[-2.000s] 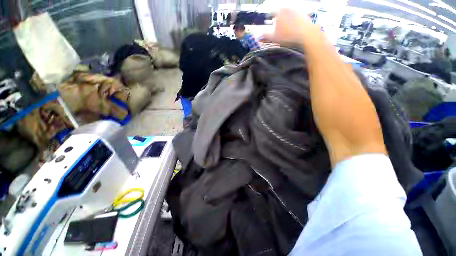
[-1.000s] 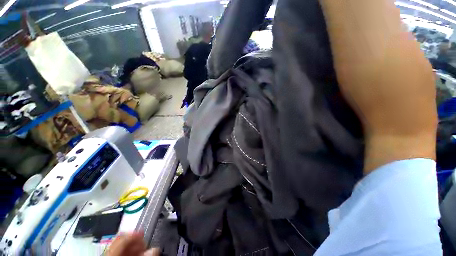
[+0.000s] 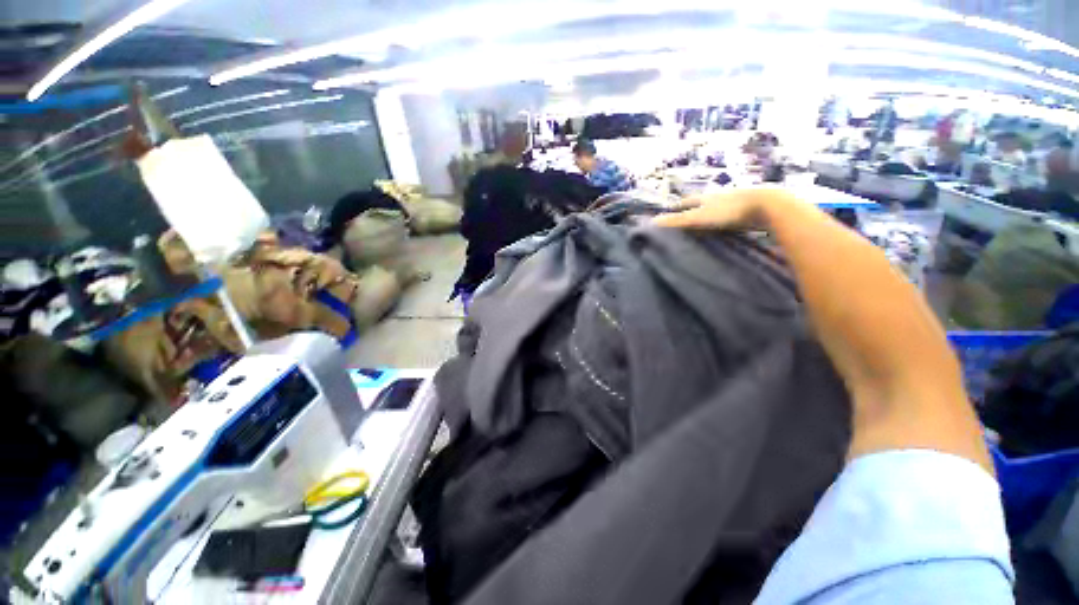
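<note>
A large heap of dark grey garments (image 3: pixel 592 402) with pale topstitching fills the middle, right of the sewing table. My right hand (image 3: pixel 716 214) reaches over it and rests on the cloth at the top of the heap; its fingertips are partly hard to make out, so I cannot tell whether they grip. A smooth grey length of cloth hangs from near the hand down towards the bottom edge. My left hand is not in the picture.
White sewing machine (image 3: pixel 225 455) at left; scissors (image 3: pixel 337 496), a black phone (image 3: pixel 254 551) and a dark flat item (image 3: pixel 396 394) on its table (image 3: pixel 385 496). Beige bundles (image 3: pixel 254 290) behind. Blue crate (image 3: pixel 1035 473) with dark cloth at right. A seated person (image 3: pixel 601 169) at the back.
My right hand lifted a grey garment close to the camera, then came back down onto the heap. The grey cloth now drapes across the front. My left hand, briefly at the bottom edge, is gone.
</note>
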